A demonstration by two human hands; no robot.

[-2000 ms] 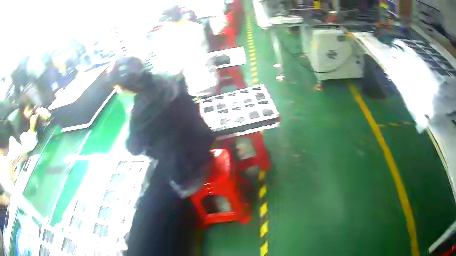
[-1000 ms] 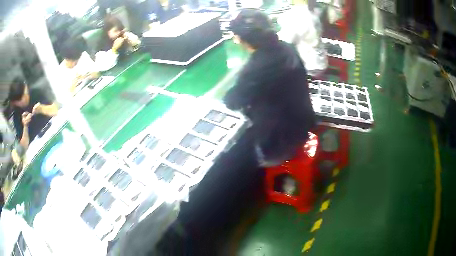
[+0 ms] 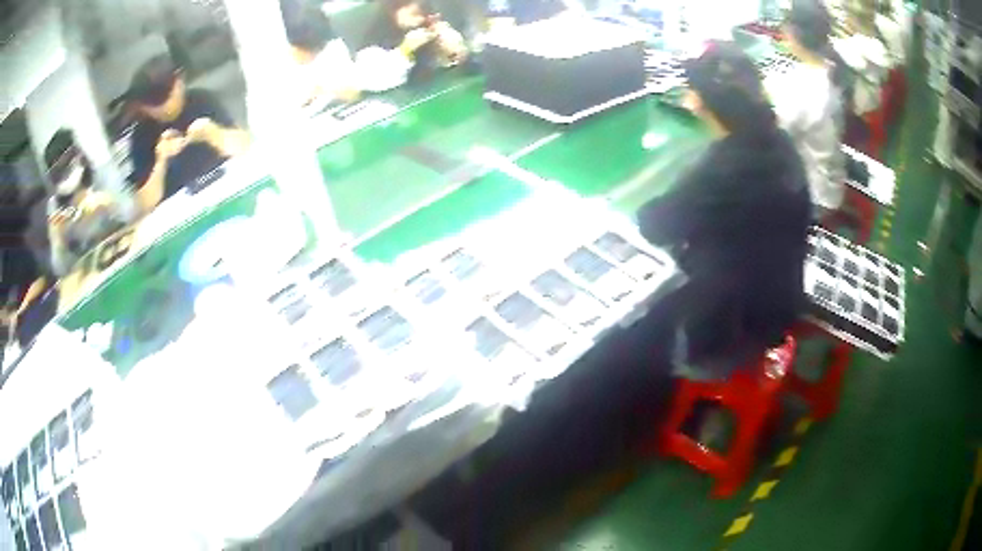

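Note:
Several phone middle frames (image 3: 384, 326) lie in rows on a white liner sheet (image 3: 431, 385) along the near side of the bench. Their upper plates look grey, and the liner is overexposed. More frames (image 3: 59, 436) lie in dark-edged rows at the lower left. Neither of my hands can be made out. A bright white area at the lower left is too overexposed to show what is in it.
A large dark block with a white top (image 3: 565, 70) stands on the green bench (image 3: 431, 161). A seated person in dark clothes (image 3: 738, 215) is at right, by red stools (image 3: 716, 425). A tray (image 3: 856, 285) sits behind. Several people work across the bench.
The view has swung left. The bench, seated person and stools have shifted right in the picture, and more of the bench's left end and the frames at lower left show.

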